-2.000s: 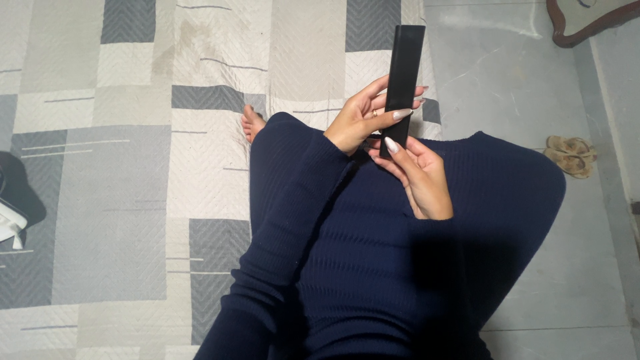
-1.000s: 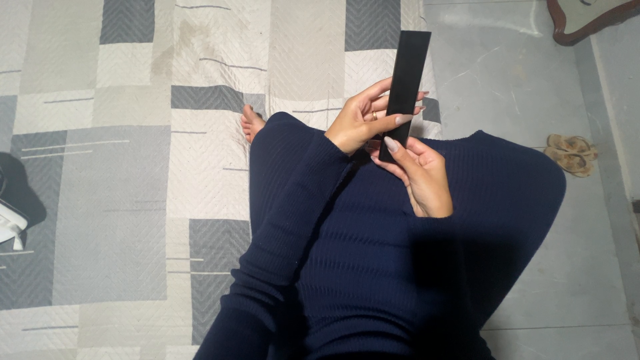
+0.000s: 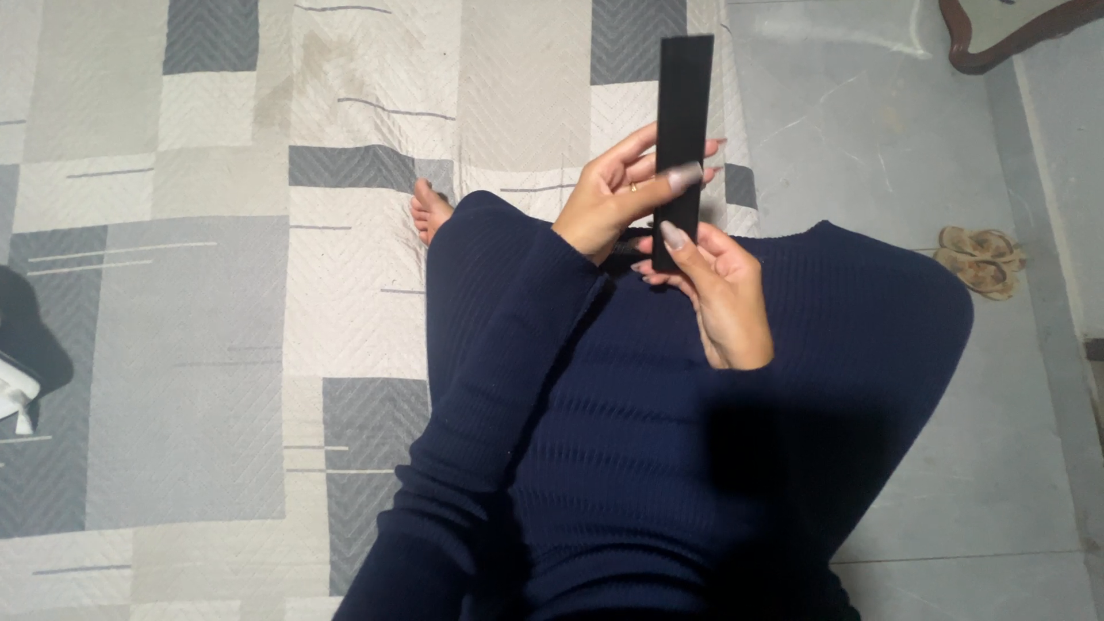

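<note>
A long, flat black object (image 3: 682,112) stands nearly upright above my lap; its exact kind cannot be told. My left hand (image 3: 617,194) grips it around the middle, the thumb across its near face and the fingers behind, their tips showing past its right edge. A ring is on one finger. At its lower end my right hand (image 3: 720,289) holds it between the thumb in front and the fingers behind. My lap and arms are covered by a dark blue ribbed knit garment (image 3: 621,414).
Under me lies a quilted patchwork-pattern bedcover (image 3: 371,319), with my bare foot (image 3: 429,211) on it. A white item (image 3: 15,392) is at the left edge. On the grey tiled floor (image 3: 862,155) sit sandals (image 3: 981,261); a brown-edged object (image 3: 983,56) is at top right.
The black object has turned from leaning right to nearly upright, its broad face towards me. Both hands keep hold of it.
</note>
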